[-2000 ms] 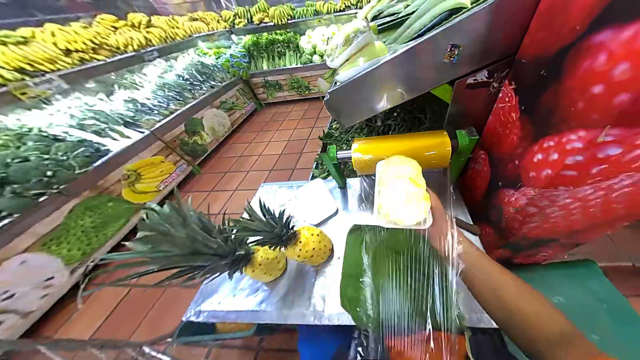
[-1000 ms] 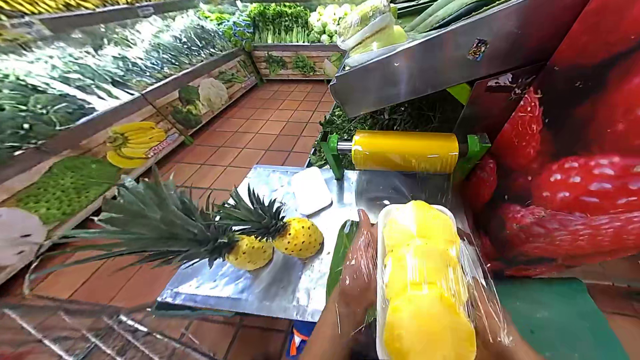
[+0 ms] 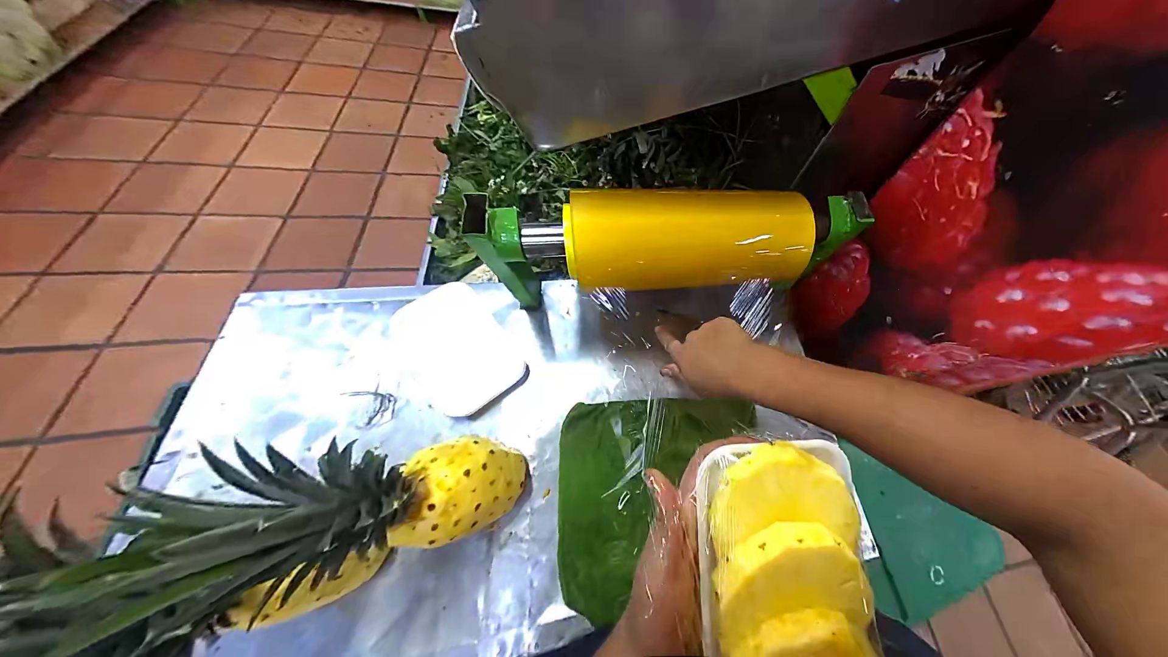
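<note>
My left hand (image 3: 662, 566) holds a white foam tray (image 3: 704, 520) of peeled pineapple slices (image 3: 789, 547) by its left side, under clear plastic film. My right hand (image 3: 716, 360) reaches over the metal tabletop to the film (image 3: 652, 429), just below the yellow film roll (image 3: 689, 239); its index finger is extended, and whether it grips the film is unclear. A green leaf-like sheet (image 3: 593, 511) lies beneath the film. To the left, two peeled pineapples with crowns lie on their sides, one (image 3: 465, 493) above the other (image 3: 315, 589).
An empty white foam tray (image 3: 461, 351) rests on the metal-covered table (image 3: 283, 338). Green brackets (image 3: 506, 246) hold the roll. Leafy greens (image 3: 520, 155) sit behind it, under a metal shelf edge (image 3: 657, 73). Tiled floor (image 3: 210, 182) lies left; a raspberry-print panel (image 3: 1058, 210) stands right.
My right hand has left the right side of the filled tray and reached forward to the film near the roll. My left hand still holds the tray. The view has tilted down.
</note>
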